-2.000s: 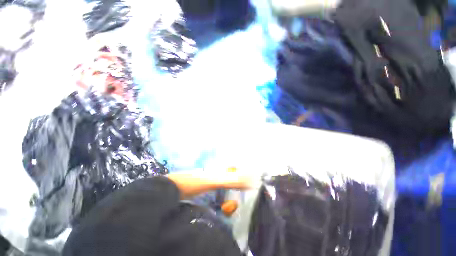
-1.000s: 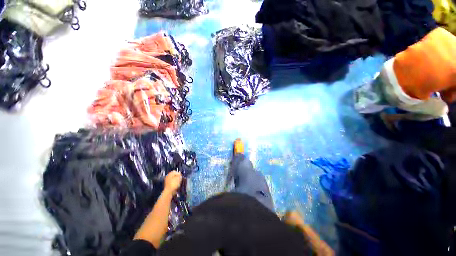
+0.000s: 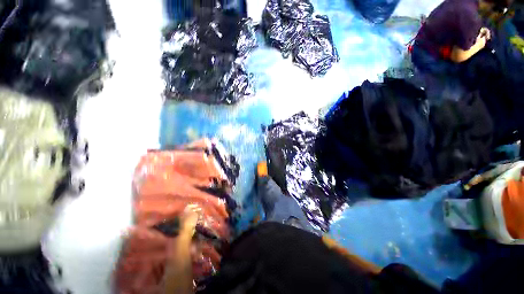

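Note:
My left hand (image 3: 188, 220) is over the pile of orange-pink bagged garments (image 3: 166, 184), at the lower left of centre. It is blurred, and whether it grips the cloth cannot be told. Black hangers and dark bands show along the pile's right side. My right forearm (image 3: 351, 257) shows in part at the lower right of my dark-clothed body. My right hand itself cannot be made out.
Black bagged garments (image 3: 301, 166) lie right of my foot, with more (image 3: 210, 60) farther ahead. Pale bagged garments (image 3: 29, 172) are at the far left. Loose dark garments (image 3: 390, 132) are heaped at right. A person (image 3: 454, 34) is at upper right, and another's orange clothing (image 3: 513, 204) shows at the right edge.
The view has moved forward along the piles. My left hand was at the black bagged pile and is now over the orange-pink one. The white tub seen earlier beside me is out of view.

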